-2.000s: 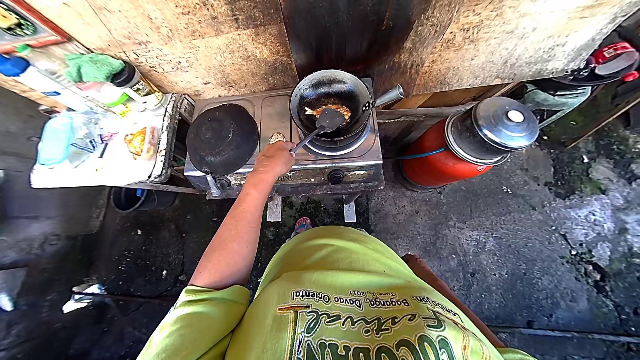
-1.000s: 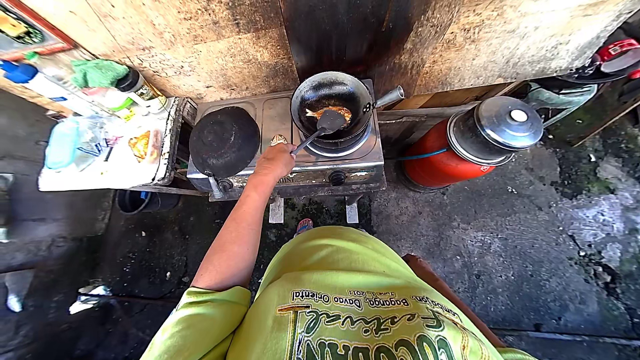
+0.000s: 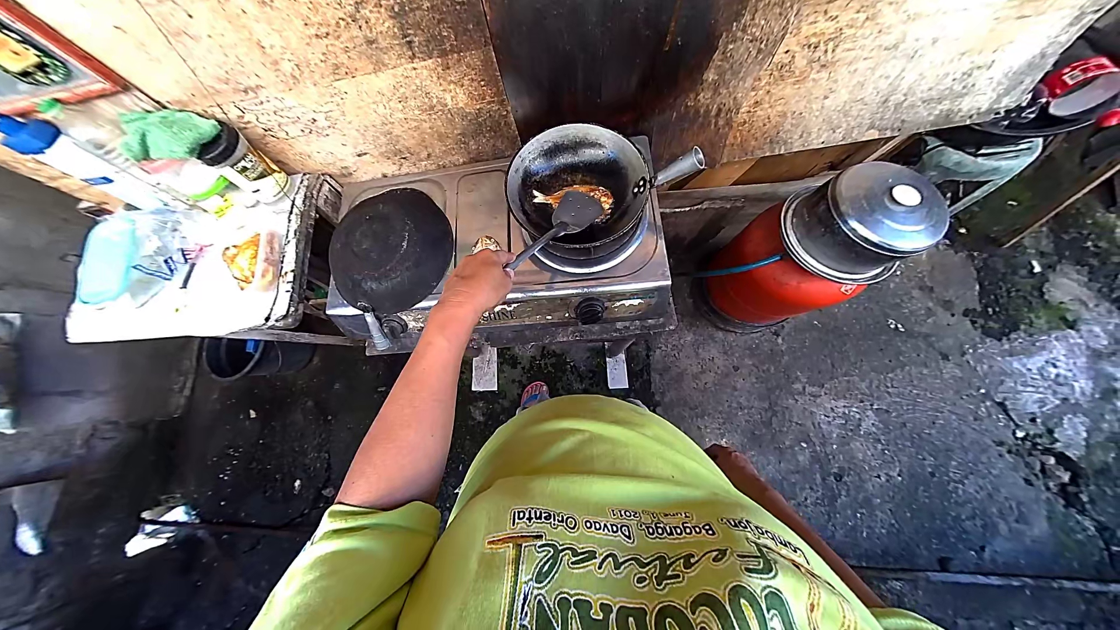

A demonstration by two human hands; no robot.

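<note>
My left hand (image 3: 477, 282) is closed on the handle of a spatula (image 3: 577, 210). The spatula's dark blade lies over a piece of browned food, apparently fish (image 3: 598, 196), inside a black wok (image 3: 570, 147). The wok stands on the right burner of a two-burner gas stove (image 3: 481, 206), its handle pointing right. Over the left burner is a dark round pan (image 3: 391, 249), its handle toward me. My right hand (image 3: 726, 457) hangs low by my side, mostly hidden behind my shirt, so its fingers do not show.
Left of the stove, a worn table (image 3: 131, 324) holds a plastic container (image 3: 107, 261), food in clear plastic, bottles and a green cloth (image 3: 166, 134). A red cylinder (image 3: 759, 262) with a lidded metal pot (image 3: 888, 210) on top stands to the right. A wooden wall (image 3: 394, 79) rises behind.
The spatula blade has moved slightly from the lower part of the wok up over the food. My left hand has kept its hold on the handle.
</note>
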